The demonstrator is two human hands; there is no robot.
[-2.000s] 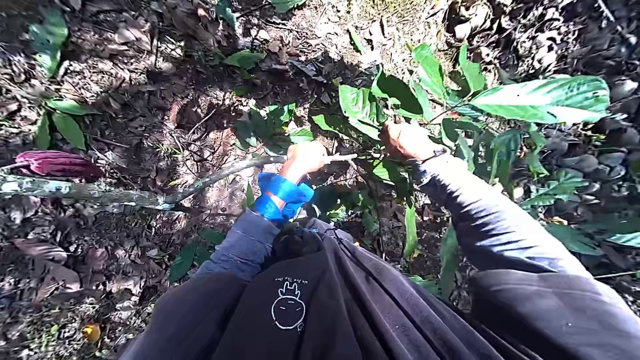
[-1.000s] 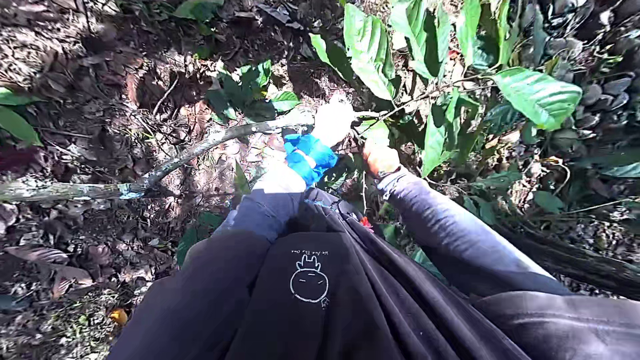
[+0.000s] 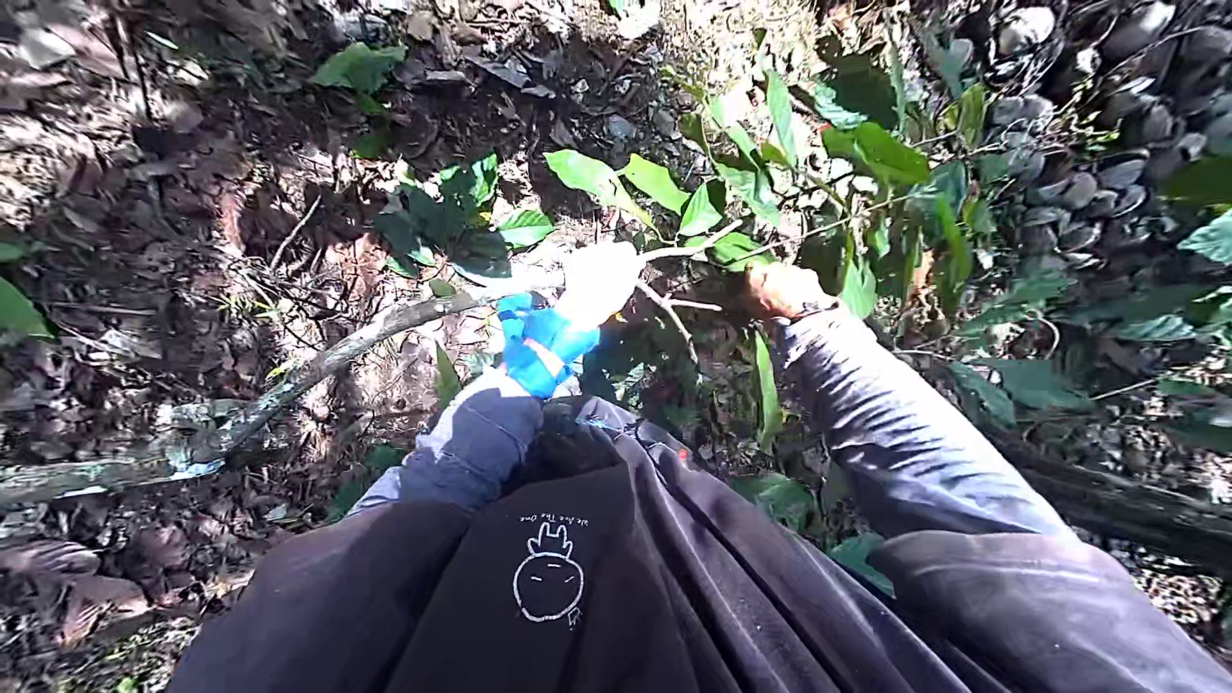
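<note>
My left hand (image 3: 599, 285), washed out by sunlight, is closed around a long curved branch (image 3: 356, 346) that runs down to the left edge. A blue cloth band (image 3: 544, 348) wraps that wrist. Past the hand the branch forks into thin bare twigs (image 3: 674, 306). To the right, my right hand (image 3: 782, 289) has its fingers curled at a thin leafy stem (image 3: 837, 223) with broad green leaves (image 3: 751, 183). Whether the fingers grip the stem is hard to see. A dark wristband crosses the right wrist, below which a grey sleeve begins.
Dry leaf litter (image 3: 173, 318) covers the ground. A low green plant (image 3: 457, 226) grows beyond the branch. Rounded, stone-like pieces (image 3: 1088, 192) lie at the upper right. A dark log (image 3: 1126, 510) lies at the lower right, with more green leaves around it.
Around my left hand, forked bare twigs now show beyond the grip. The leafy growth near my right hand has shifted and its large leaves are arranged differently. The pink pod seen earlier at left is out of sight.
</note>
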